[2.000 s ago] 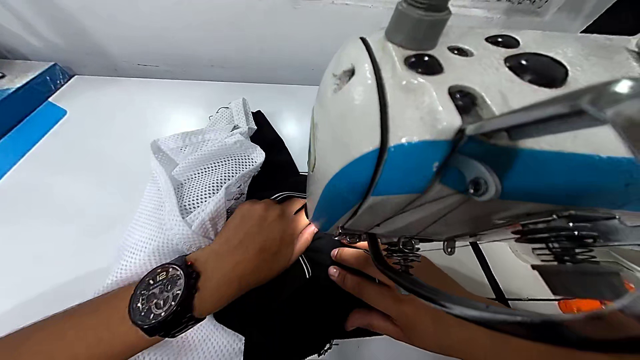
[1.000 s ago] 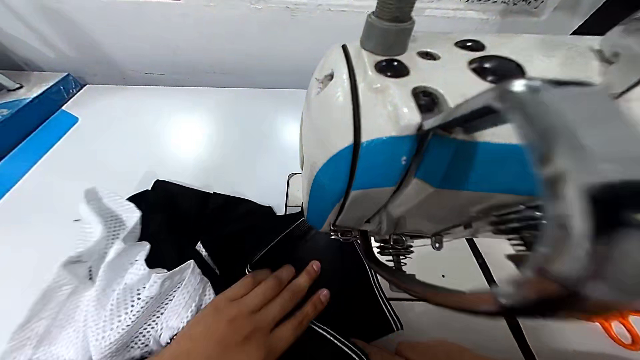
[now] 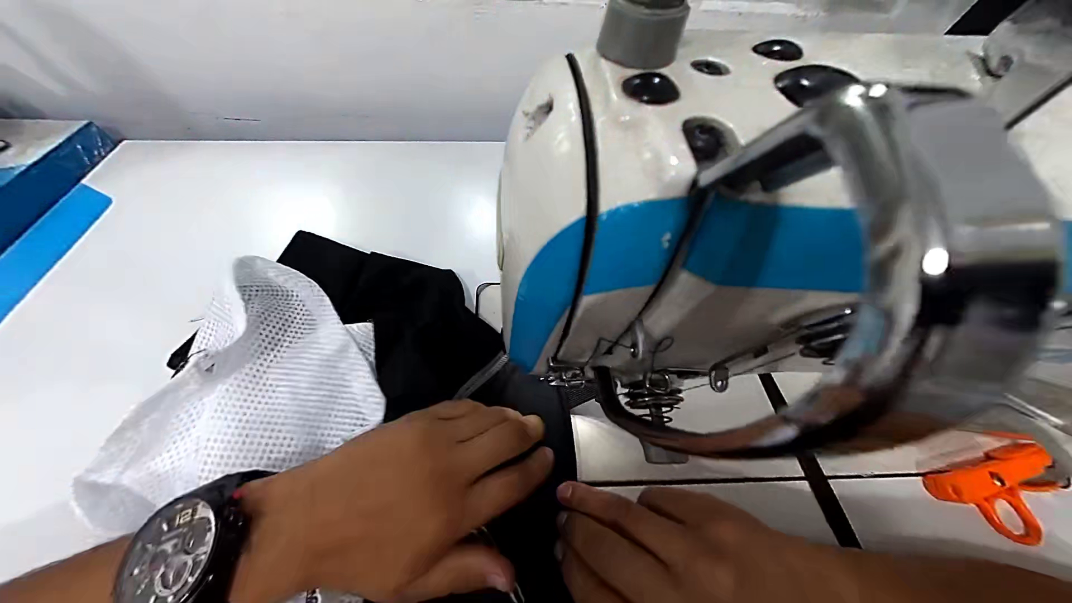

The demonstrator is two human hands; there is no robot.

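Observation:
My left hand [image 3: 419, 494], with a wristwatch [image 3: 176, 548] on its wrist, rests on black fabric [image 3: 410, 327] in front of the sewing machine [image 3: 670, 226]. Its fingertips press the cloth near the presser foot [image 3: 569, 377]. My right hand [image 3: 670, 544] lies at the right edge of the black cloth, fingertips touching it. White mesh fabric [image 3: 268, 385] lies bunched over the black cloth, left of the machine head. The needle is too small to make out.
Orange thread snips [image 3: 992, 481] lie at the right on the machine bed. A chrome curved part [image 3: 888, 251] stands before the machine head, over the right side. A blue-sided box [image 3: 59, 180] and a flat blue piece [image 3: 50, 239] are at the far left.
My left hand has moved up nearer the presser foot since one second ago, and its watch shows again. My right hand has come further into view. The cloth under the machine has shifted.

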